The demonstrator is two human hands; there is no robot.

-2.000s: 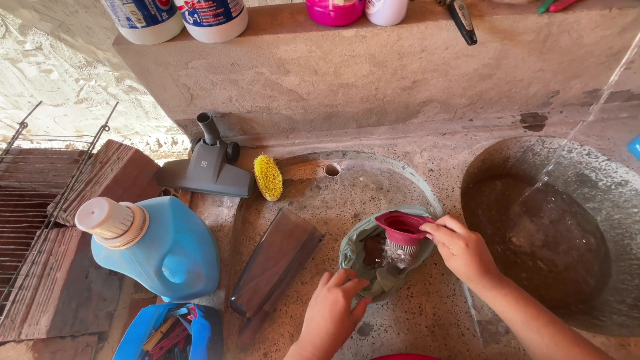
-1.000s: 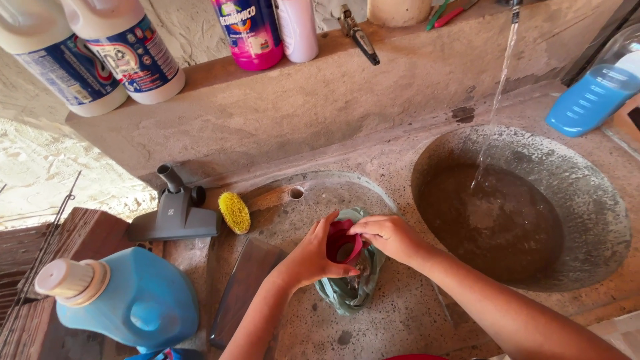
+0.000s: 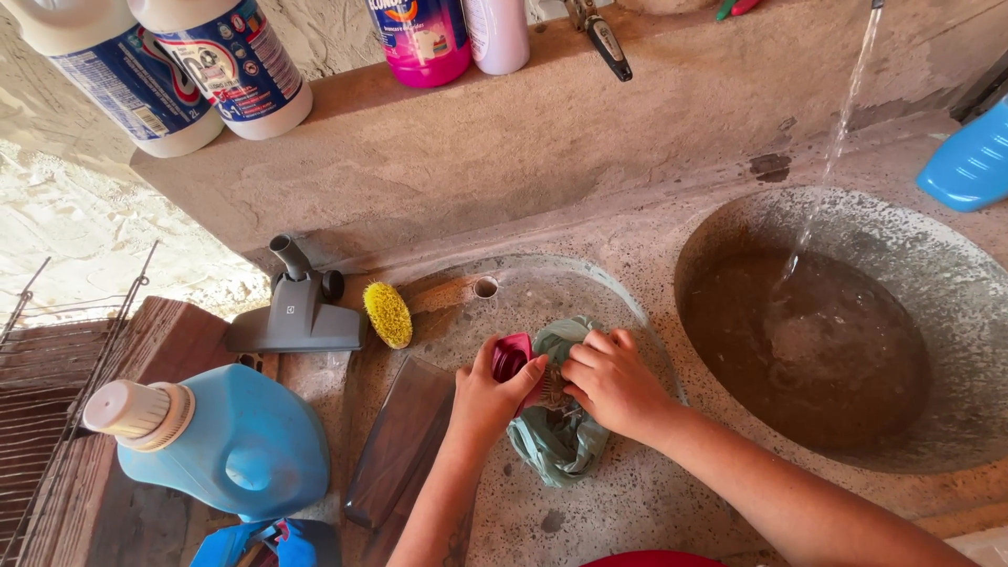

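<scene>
My left hand (image 3: pixel 492 386) grips a dark pink plastic part (image 3: pixel 513 361), tilted on its side, with a ribbed section and greyish-brown debris at its right end. My right hand (image 3: pixel 610 382) has its fingers bent at that debris; whether they pinch some of it is hidden. Beneath both hands a green plastic bag (image 3: pixel 563 453) lies crumpled with its mouth spread on the speckled stone washboard. A dark translucent plastic container (image 3: pixel 400 441) lies left of my left forearm. Beyond it are a yellow scrub brush (image 3: pixel 387 315) and a grey vacuum cleaner floor head (image 3: pixel 298 319).
Water runs into a round stone basin (image 3: pixel 803 362) of murky water at right. A large blue jug (image 3: pixel 228 441) stands at left beside a wire rack (image 3: pixel 59 394). Bottles (image 3: pixel 228 67) and a folding tool (image 3: pixel 606 47) rest on the ledge (image 3: pixel 472 142). A blue bottle (image 3: pixel 969 161) is at far right.
Two seconds ago my right hand held the pink part over the bag; now my left hand holds it. The part has tipped onto its side, and my right fingers have moved to its ribbed end.
</scene>
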